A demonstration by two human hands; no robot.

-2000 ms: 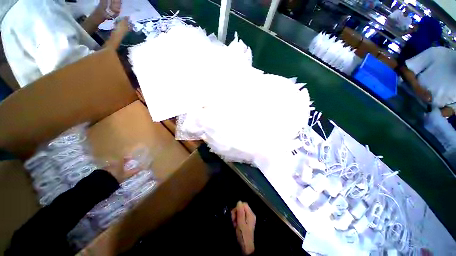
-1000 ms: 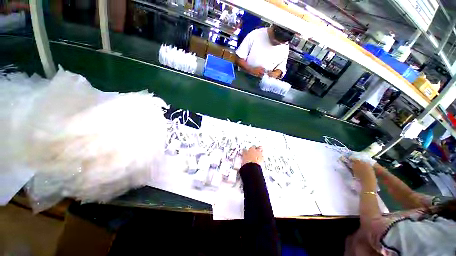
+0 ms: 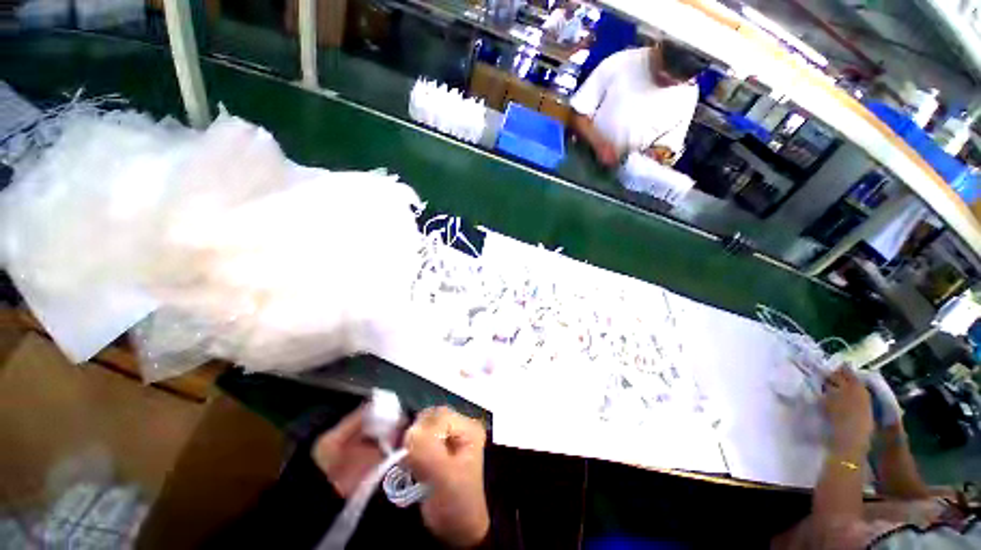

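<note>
My left hand (image 3: 346, 449) and my right hand (image 3: 450, 464) are close together at the bottom centre, in front of the bench edge. A white power adapter (image 3: 383, 415) is held between them, its block against the fingers of my left hand. My right hand is closed on its looped white cord (image 3: 403, 487), which hangs below the fingers. A pale strip runs down from the block to the picture's bottom edge; what it is cannot be told. Many unbagged adapters and cords (image 3: 559, 322) lie on white sheets (image 3: 549, 421).
A large heap of clear poly bags (image 3: 247, 242) lies at the left. Below it is an open carton (image 3: 204, 473) with bagged adapters (image 3: 91, 518). Another person's hands (image 3: 850, 403) work at the right. Across the green line are a blue bin (image 3: 531, 136) and a seated person.
My right hand has come back from the loose adapters and now holds one near my left hand. Earlier my left hand was in the carton. The view has swung from the carton to the bench.
</note>
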